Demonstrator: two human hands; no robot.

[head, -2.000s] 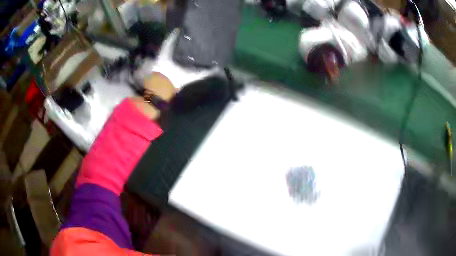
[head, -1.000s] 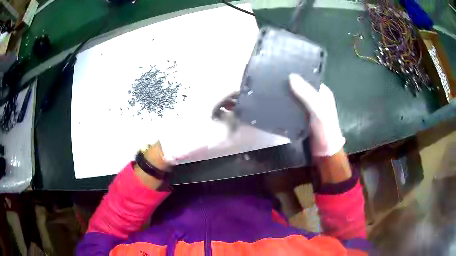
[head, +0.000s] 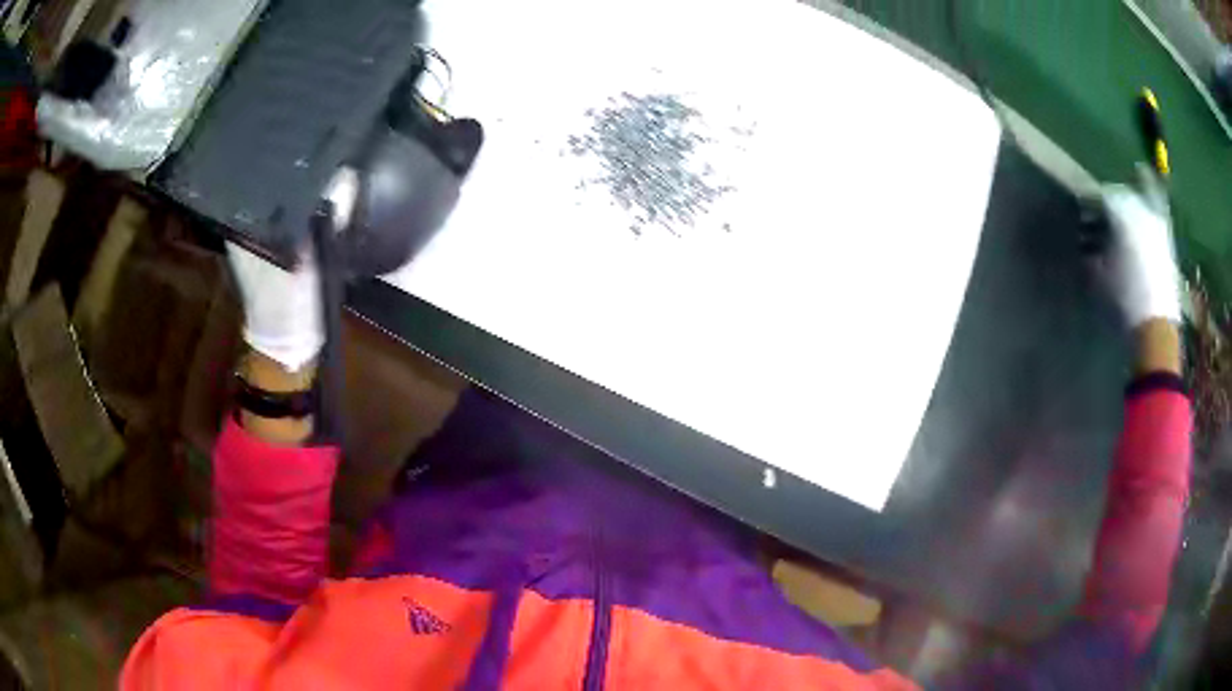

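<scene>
My left hand [head: 281, 317], in a white glove, is at the left front edge of the bench. Its thumb lies between a grey flat cover [head: 277, 115] and a black round housing [head: 405, 196] with thin wires; it grips them together. A narrow dark strip crosses beside the wrist. My right hand [head: 1142, 257], also gloved, is far right, above the dark bench top. A small black thing shows at its fingers; blur hides whether it is held. Small screws [head: 655, 159] lie heaped on the white sheet [head: 757, 324].
A yellow-and-black screwdriver [head: 1152, 132] is just beyond my right hand. A clear plastic liner [head: 149, 88] with small black parts lies at the upper left. Cardboard boxes [head: 68, 378] stand below the bench at left. A thin cable runs along the back.
The grey cover, earlier in my right hand over the sheet, is now at the left with my left hand. My right hand has moved away to the far right. The view has turned.
</scene>
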